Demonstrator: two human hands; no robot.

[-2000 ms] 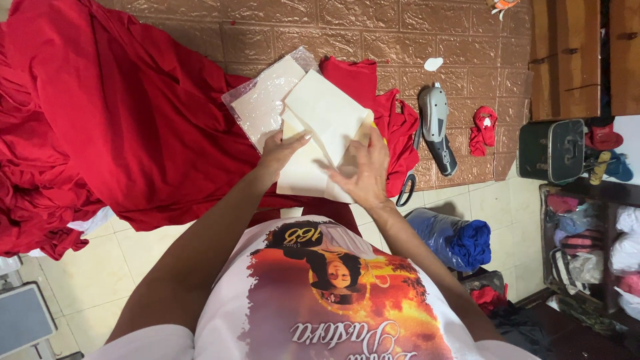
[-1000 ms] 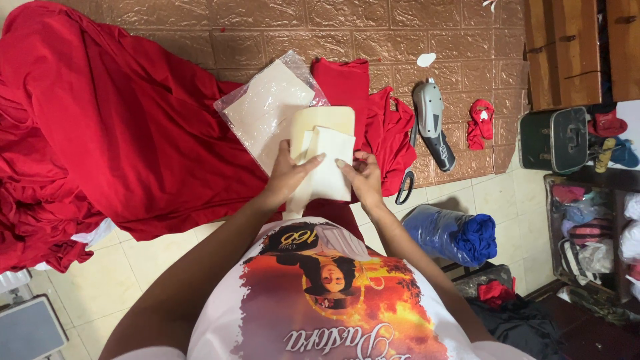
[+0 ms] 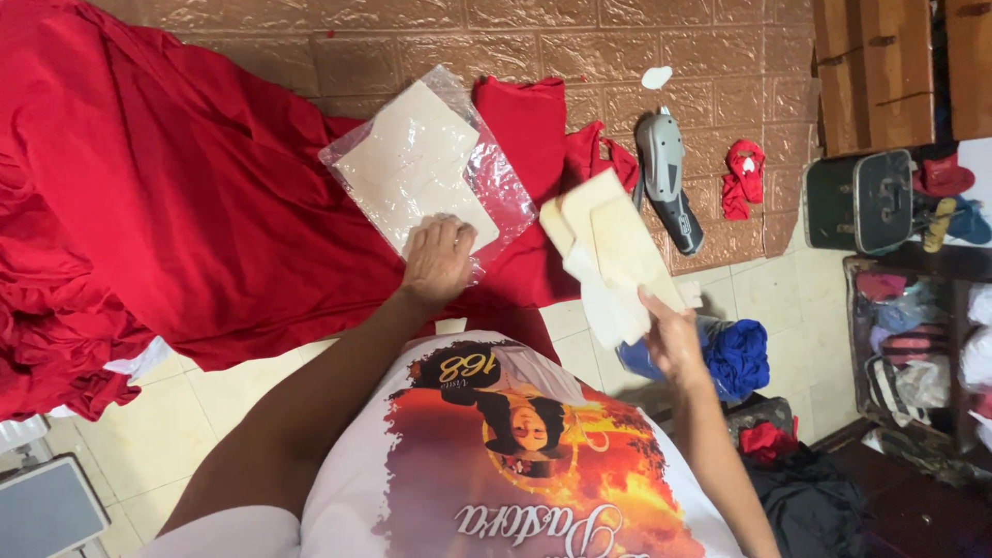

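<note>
My left hand [image 3: 440, 260] rests on the lower edge of a clear plastic bag [image 3: 504, 190] with cream flat pieces [image 3: 415, 155] inside; whether its fingers grip the bag cannot be told. Over to the right, my right hand [image 3: 673, 337] holds a loose stack of cream flat pieces [image 3: 620, 240], thumb on top, with thinner white sheets [image 3: 608, 310] hanging below. Red fabric [image 3: 194, 186] spreads on the left, and smaller folded red cloth [image 3: 523, 132] lies beside the bag. A grey and black handheld power tool [image 3: 663, 167] lies just beyond the stack.
The brown brick-patterned surface [image 3: 465, 39] also bears a white scrap [image 3: 656, 77] and a small red cloth piece [image 3: 744, 178]. At the right are a dark green case [image 3: 856, 201], wooden drawers [image 3: 876, 77] and a filled shelf. A blue bundle [image 3: 736, 358] lies near my right forearm.
My hands have moved apart: the right one has carried the cream stack to the right, and the left one has let go of it and come down on the plastic bag.
</note>
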